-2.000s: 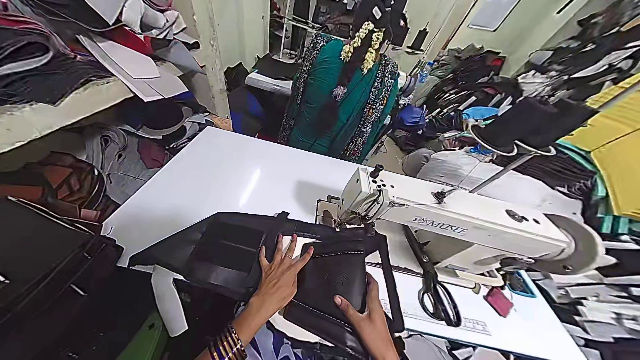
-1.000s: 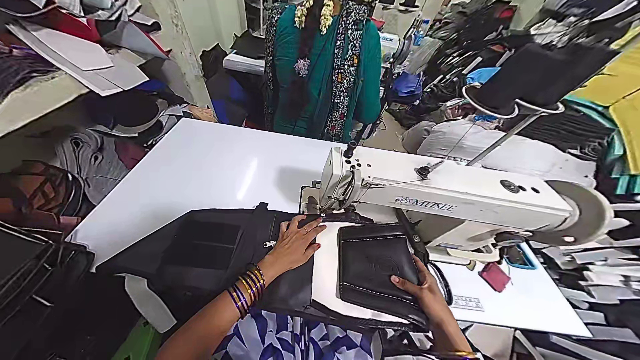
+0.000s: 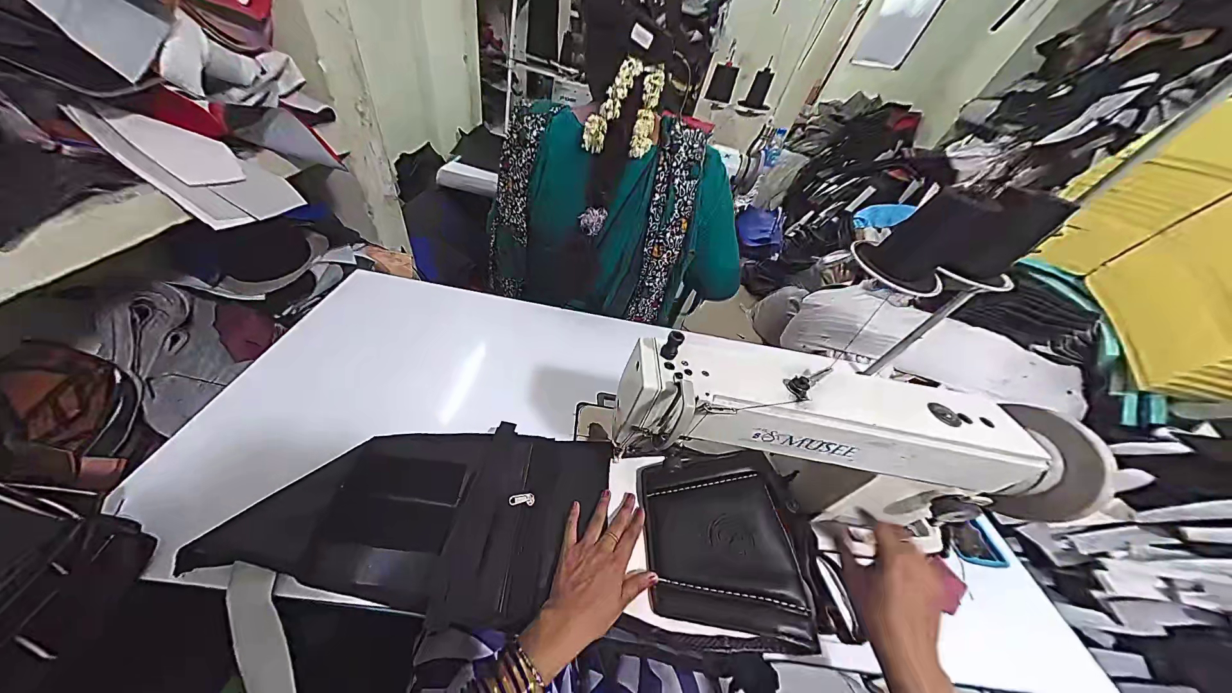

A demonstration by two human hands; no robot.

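Note:
A white Musee sewing machine stands on a white table, and a black bag piece with a zipper and a metal zip pull lies at its needle end. My left hand rests flat, fingers spread, on the edge of this piece and on the white layer beside it. Right of that hand lies a black leather-like panel with white stitching and an embossed mark. My right hand, blurred, is beneath the machine arm by its lower right part; whether it grips anything there is unclear.
The white tabletop reaches back to a person in green, seated with their back to me. Two dark thread cones stand behind the machine. A pink object lies beside my right hand. Fabric piles crowd the left; yellow material is at right.
My right hand has left the black stitched panel and moved right, under the machine arm. My left hand has shifted from near the needle toward the table's front edge.

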